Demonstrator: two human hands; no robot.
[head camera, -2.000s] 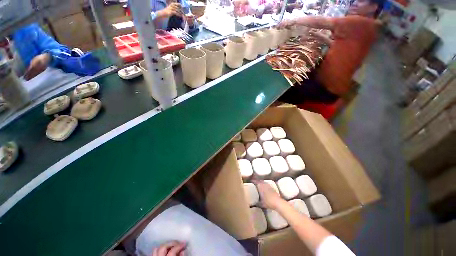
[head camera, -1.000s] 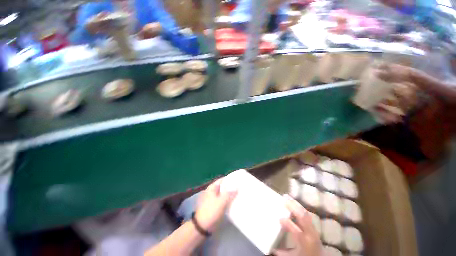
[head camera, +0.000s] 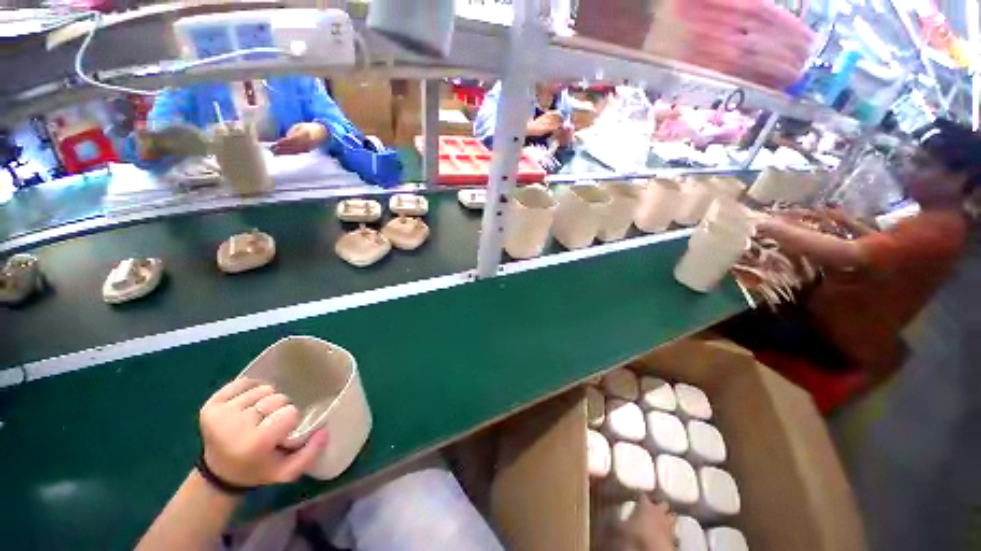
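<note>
A cream open-topped housing (head camera: 346, 414) stands on the green workbench top at the near edge, left of the middle. My left hand (head camera: 256, 431), with a dark wristband, grips its rim on the near left side, fingers over the opening. My right hand (head camera: 643, 525) is low in the open brown carton (head camera: 543, 479), among rows of housings with pale rounded-square ends (head camera: 676, 479). It is dim and cut off by the bottom edge, so its grip cannot be told.
A pale side rail (head camera: 371, 297) and upright post (head camera: 506, 161) border the dark belt (head camera: 188, 312), which carries housings and flat cream subassemblies (head camera: 245, 251). At right, a person in orange (head camera: 914, 269) holds a housing beside brown straps.
The housing that both my hands held a second ago is now on the bench top, farther left, with my left hand on it. My right hand has left it and is in the carton.
</note>
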